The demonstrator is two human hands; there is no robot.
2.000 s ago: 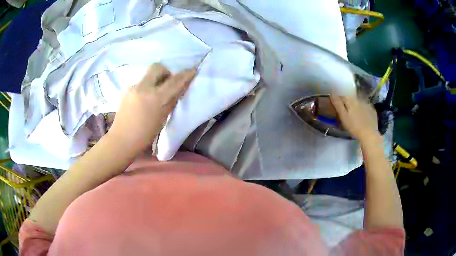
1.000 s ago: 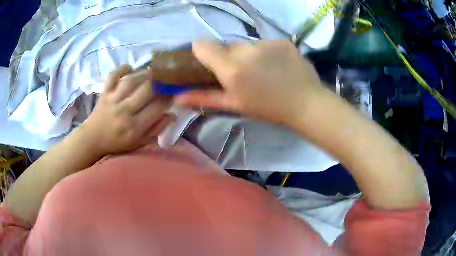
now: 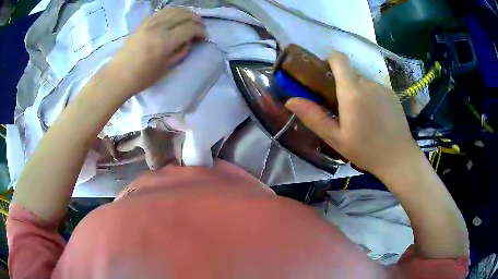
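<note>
A pale grey-beige garment [image 3: 202,98] lies bunched over the table in front of me, its near edge against my body. My left hand [image 3: 166,41] rests on its upper part with curled fingers; whether it pinches cloth I cannot tell. My right hand [image 3: 360,117] grips the steam iron [image 3: 259,90] by its brown handle [image 3: 306,73], which has a blue part beneath. The iron's pointed metal tip faces up and left at the right edge of the whiter cloth. Its heel is near the table's front edge.
The white table cover [image 3: 349,16] shows at the top right. A yellow coil [image 3: 423,80] and dark cord run right of my right hand. Loose pale pieces [image 3: 371,218] lie below the table's right end. A navy surface [image 3: 13,65] shows at far left.
My right hand has moved the iron from the table's right end to over my left hand, then back right to the cloth's edge. My left hand has moved up the garment.
</note>
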